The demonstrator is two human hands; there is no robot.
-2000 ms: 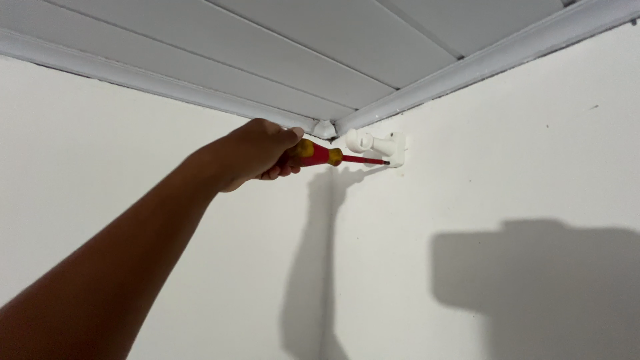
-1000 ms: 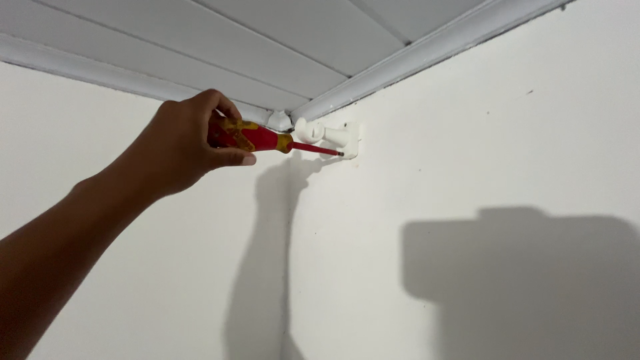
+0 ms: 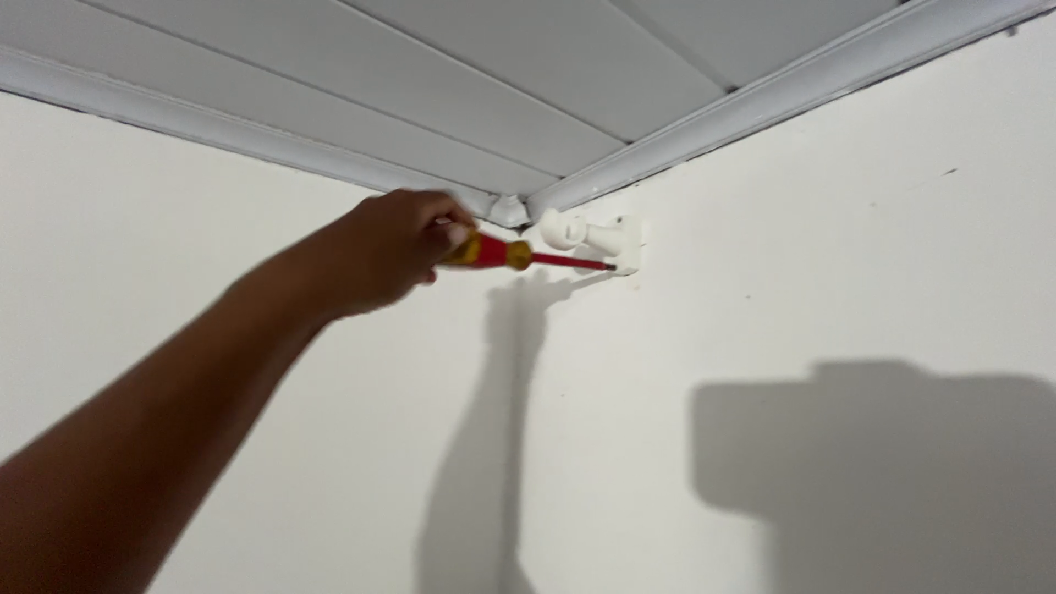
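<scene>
My left hand (image 3: 396,247) is closed around the red and yellow handle of a screwdriver (image 3: 495,251). The red insulated shaft points right, and its dark tip lies at the lower part of the base plate of a white wall bracket (image 3: 629,246). Whether the tip sits in a screw head cannot be made out. From the plate a short arm with a rounded end reaches left, just above the shaft. My right hand is out of the picture.
Grey ceiling panels (image 3: 462,91) meet two white walls (image 3: 825,272) along a trim strip (image 3: 767,91). A white corner piece (image 3: 509,210) of the trim is just left of the bracket. Shadows fall on both walls.
My left hand's grip on the screwdriver handle has shifted and the wrist has turned; the tip stays at the bracket's base. The view has shifted somewhat.
</scene>
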